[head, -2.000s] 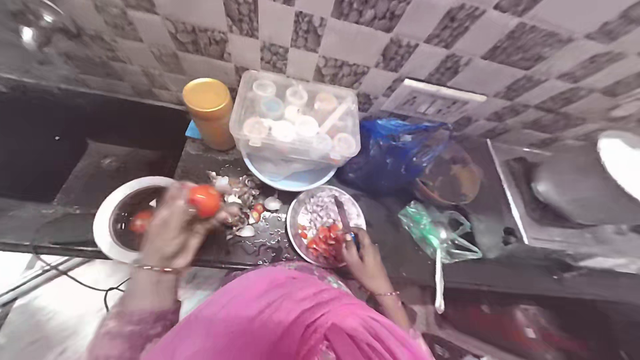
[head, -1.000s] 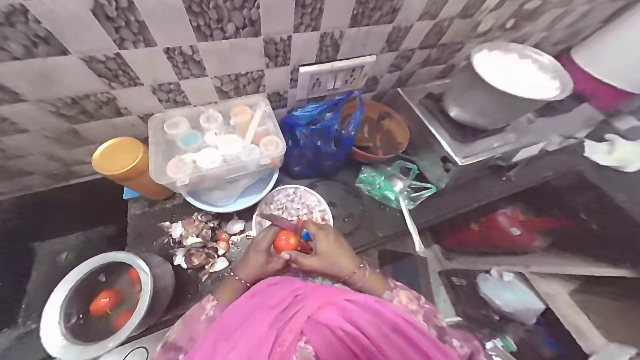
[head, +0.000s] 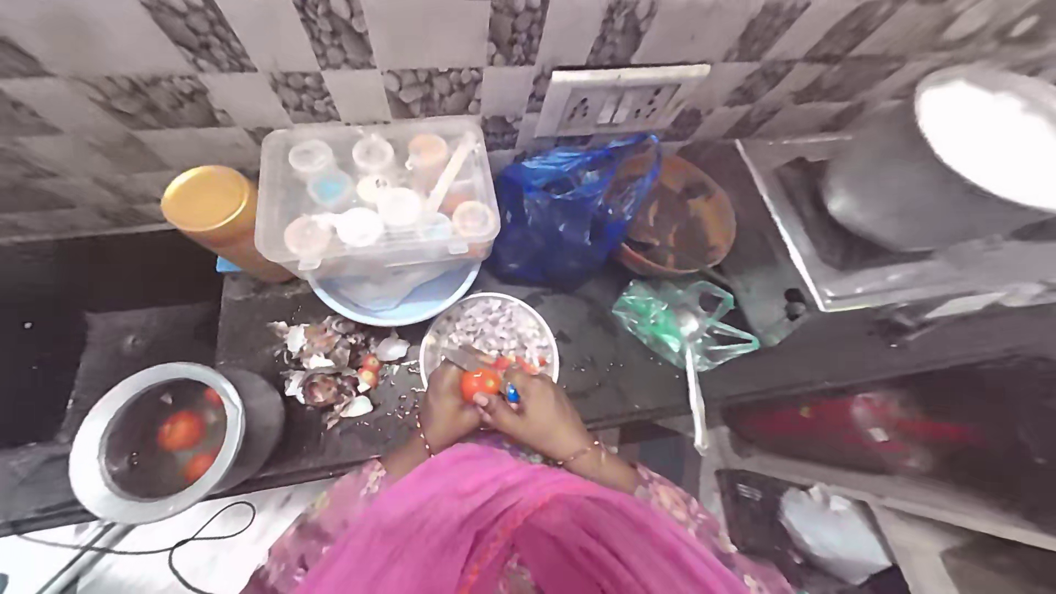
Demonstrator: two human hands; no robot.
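Low over the near rim of a bowl, my left hand holds a red tomato. My right hand grips a knife with a blue handle; its blade points left, just above the tomato. Chopped onion fills much of the bowl, with cut tomato near the hands. On the left, a metal pot holds water with several tomatoes. Onion peels and tomato scraps lie on the counter between pot and bowl.
A clear plastic box of small jars rests on a pale blue basin. Beside it stand a gold-lidded jar, a blue plastic bag and a brown bowl. A spoon lies on a green bag. A pot sits on the stove.
Two seconds ago my left hand held a tomato beside the pot of water; it has moved right to the bowl, where both hands now meet at the tomato.
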